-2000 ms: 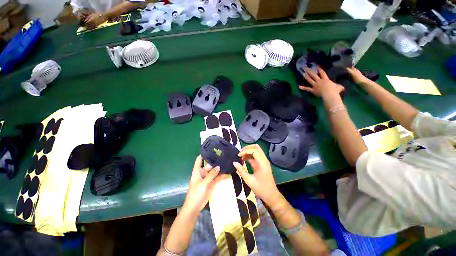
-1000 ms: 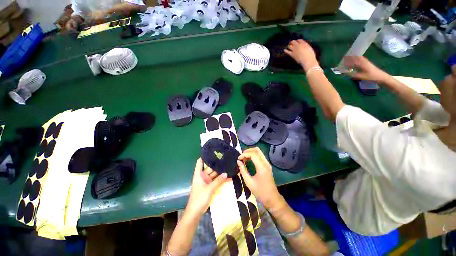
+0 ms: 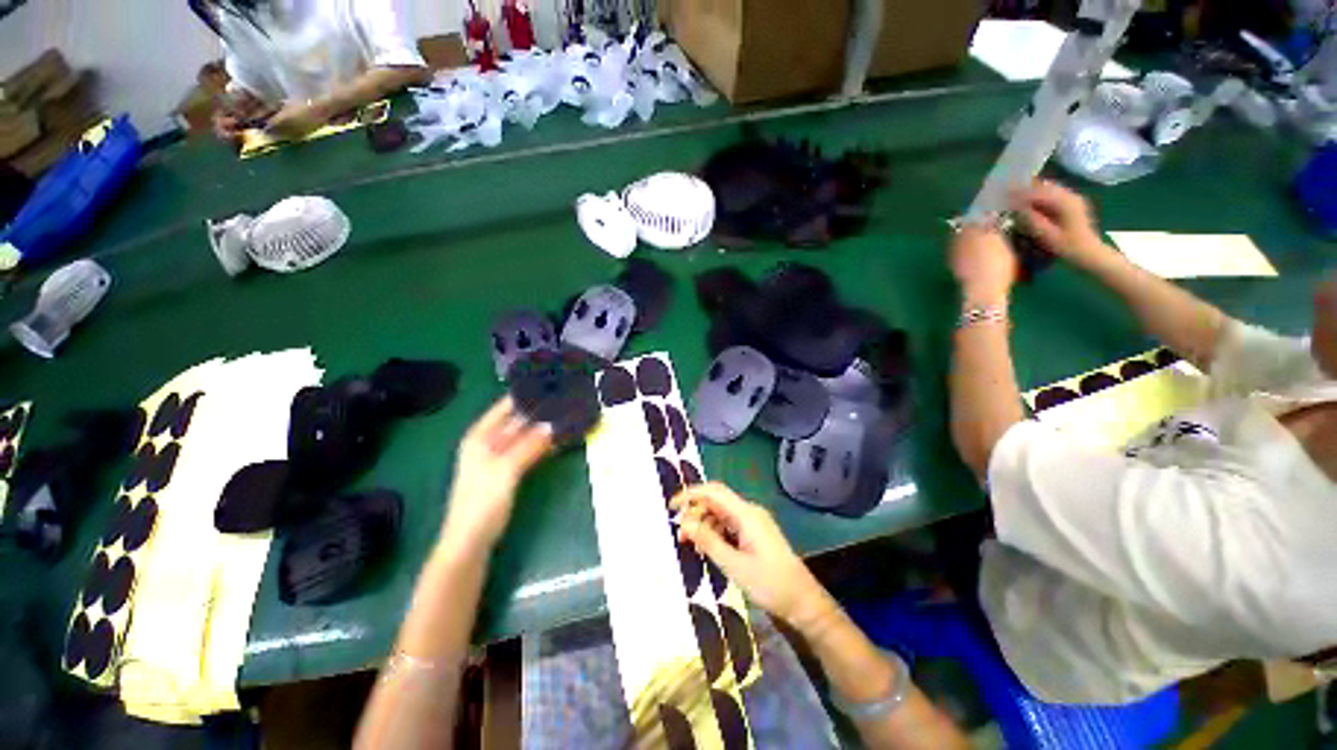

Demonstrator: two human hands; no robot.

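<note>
My left hand (image 3: 500,448) holds a black fan base (image 3: 554,396) by its near edge, just in front of two grey fan bases (image 3: 598,321). My right hand (image 3: 738,545) is over the pad sheet (image 3: 623,506), its fingertips bent together near the column of black discs; whether it holds anything is too small to tell. The pad sheet lies from the bench over my lap, with black discs along its right side and a blank strip at left. A pile of fan bases (image 3: 821,457) lies right of the sheet.
A stack of pad sheets (image 3: 213,498) lies at left, with black bases (image 3: 340,545) beside it. White fan heads (image 3: 670,210) stand along the bench centre, near a dark heap (image 3: 792,191). A person works at right (image 3: 1144,513); another sits across the bench. White blades (image 3: 565,85) are heaped at the far side.
My left hand has moved left and away with the base, apart from my right hand, which has moved down over the sheet. The fan heads have shifted left. The neighbour's hands have moved together by the post.
</note>
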